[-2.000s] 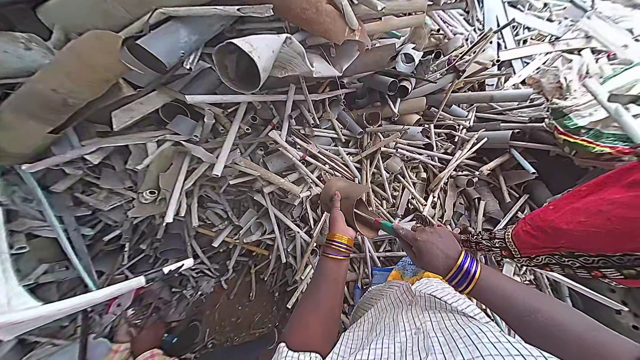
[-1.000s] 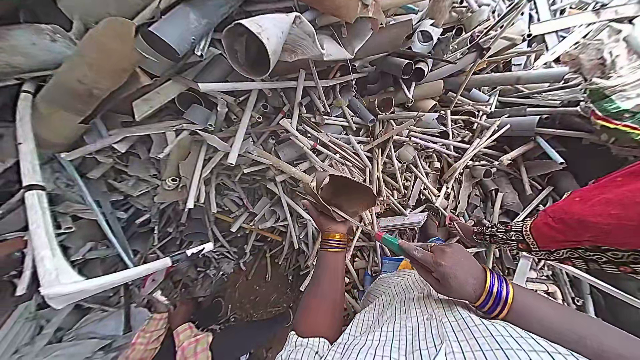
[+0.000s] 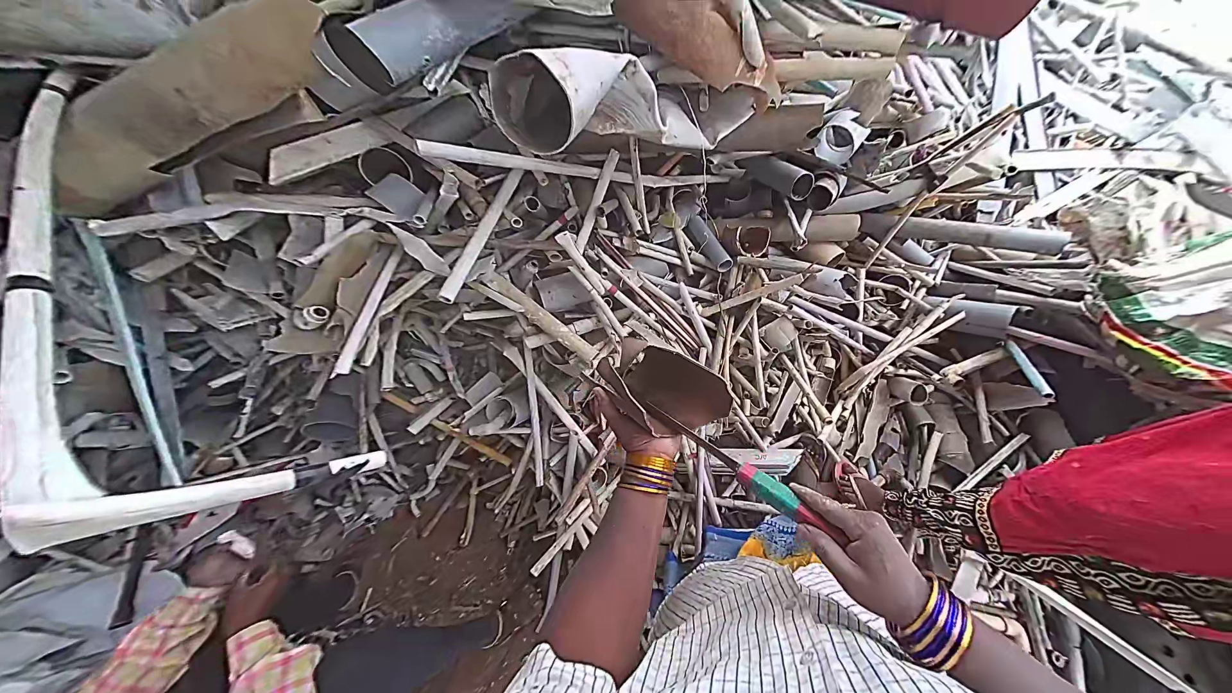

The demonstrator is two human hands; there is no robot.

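Observation:
My left hand [image 3: 635, 423] grips a bent, brownish piece of pipe [image 3: 679, 385], its dark inner side facing up. My right hand [image 3: 852, 544] is closed around a green and red tool handle [image 3: 770, 491]. From the handle a thin dark metal shaft [image 3: 701, 443] runs up and left to the piece, across its near edge. Whether its tip touches the piece cannot be told. Both hands are above the near edge of a heap of scrap pipes [image 3: 722, 308].
A co-worker's checked sleeves and hands [image 3: 231, 616] are at the lower left, near a long white bent pipe [image 3: 144, 510]. Another person's red cloth [image 3: 1107, 510] lies close on the right. Large split pipes [image 3: 558, 96] lie farther up the heap.
The piece in my left hand has been turned, showing its dark inner side, which faced away two seconds ago. The co-worker's checked sleeves at the lower left have come further into view.

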